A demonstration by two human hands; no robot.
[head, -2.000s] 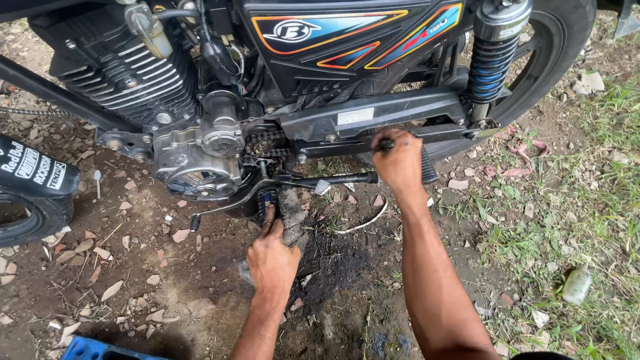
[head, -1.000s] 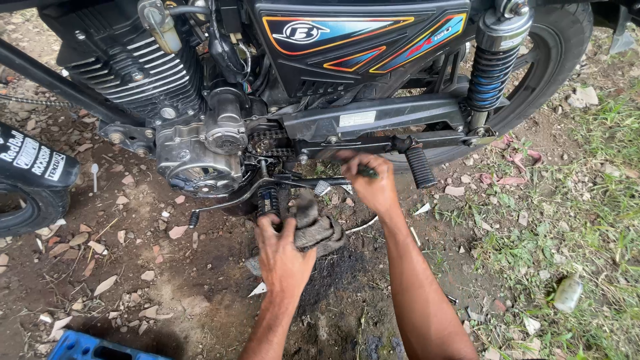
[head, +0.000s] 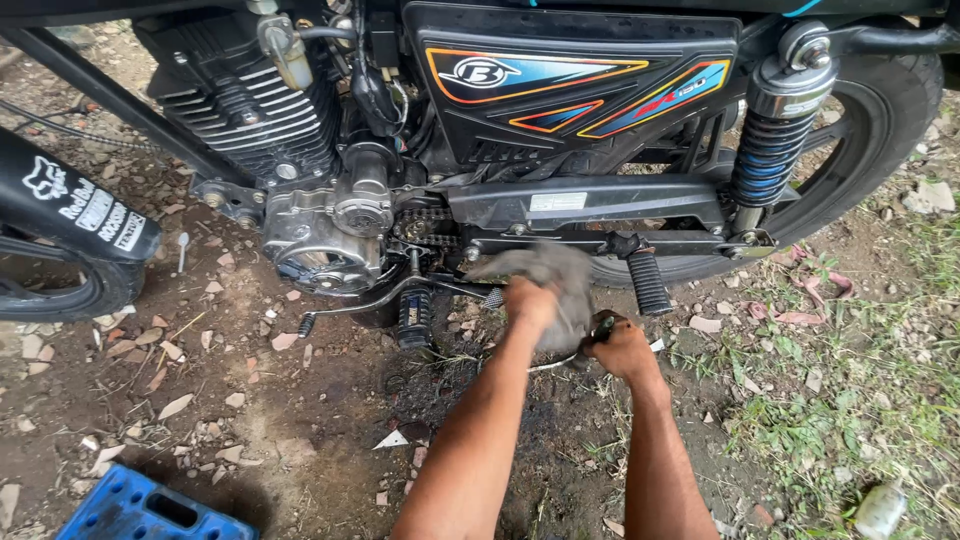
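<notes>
My left hand (head: 531, 304) is closed on a grey cloth rag (head: 566, 289), blurred by motion, just below the motorcycle's black swingarm (head: 585, 241). Close by on the right, my right hand (head: 619, 345) grips a small dark object (head: 602, 328), mostly hidden by the fingers; what it is cannot be told. Left of the hands are a rubber front footpeg (head: 415, 319) and a metal gear lever (head: 360, 306). Above them shows the drive chain (head: 424, 226) beside the engine case (head: 322, 240). The rear footpeg (head: 648, 281) hangs at the upper right of my right hand.
A blue plastic crate (head: 154, 510) lies at the lower left. Another wheel (head: 67, 289) with a black fender stands at the left. The rear shock absorber (head: 776, 127) and rear tyre (head: 892, 142) are at the right. A clear bottle (head: 880, 511) lies in the grass.
My left hand has left the front footpeg and moved right, lifting the rag from the ground. My right hand has moved down from beside the swingarm. The rear footpeg now points downward.
</notes>
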